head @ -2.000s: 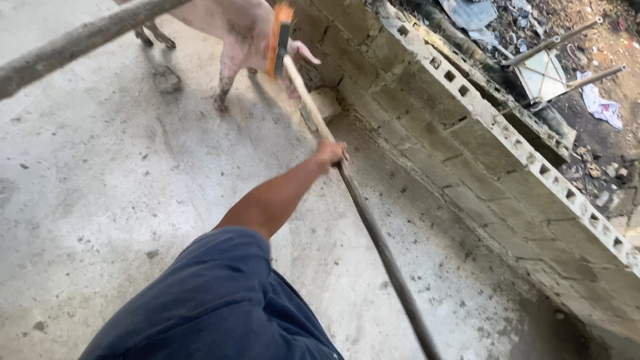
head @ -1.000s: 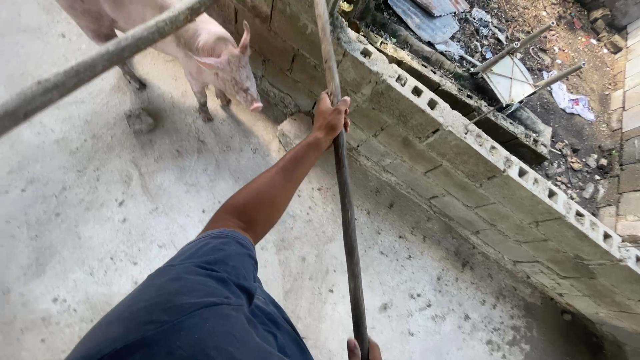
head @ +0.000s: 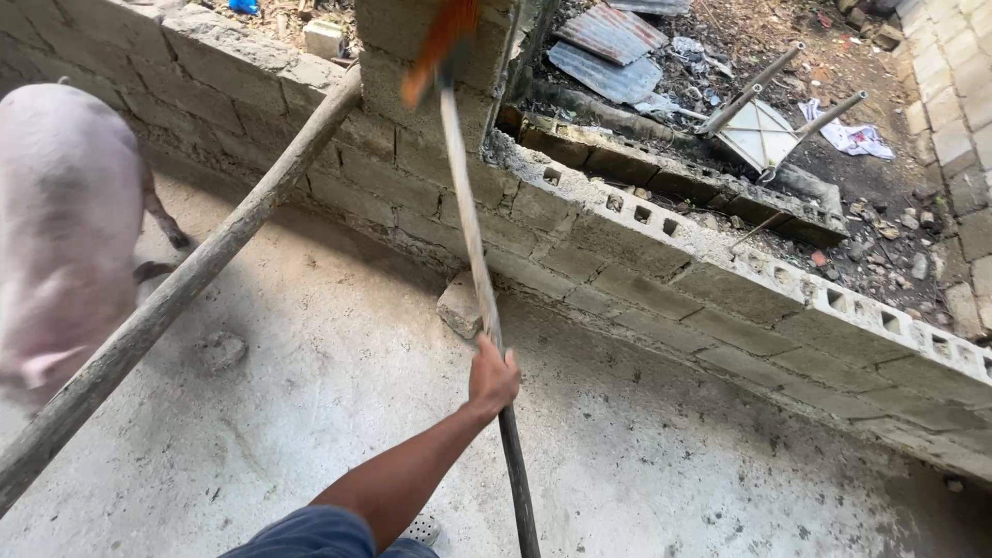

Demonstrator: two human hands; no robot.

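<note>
My left hand (head: 494,377) grips the long wooden handle (head: 473,225) of a broom or brush, mid-shaft. Blurred orange bristles (head: 442,46) top the handle, raised in front of a concrete block pillar. Below my hand the dark lower shaft runs out of the bottom edge. My right hand is out of view. To the left, a pink pig (head: 66,225) stands on the concrete floor with its head low, partly behind a thick wooden pole (head: 194,279) that slants across the view.
A low concrete block wall (head: 620,287) crosses the view, with a loose block (head: 461,304) at its foot. Beyond it lie corrugated metal sheets (head: 608,62) and an overturned table or stool (head: 756,136). A stone-like lump (head: 221,350) sits near the pig. A perforated shoe (head: 422,529) shows below my arm.
The pig has turned from facing the wall to a lowered head pointing toward the bottom of the view. The bristles are back in view. My right hand has left the frame. The view has shifted.
</note>
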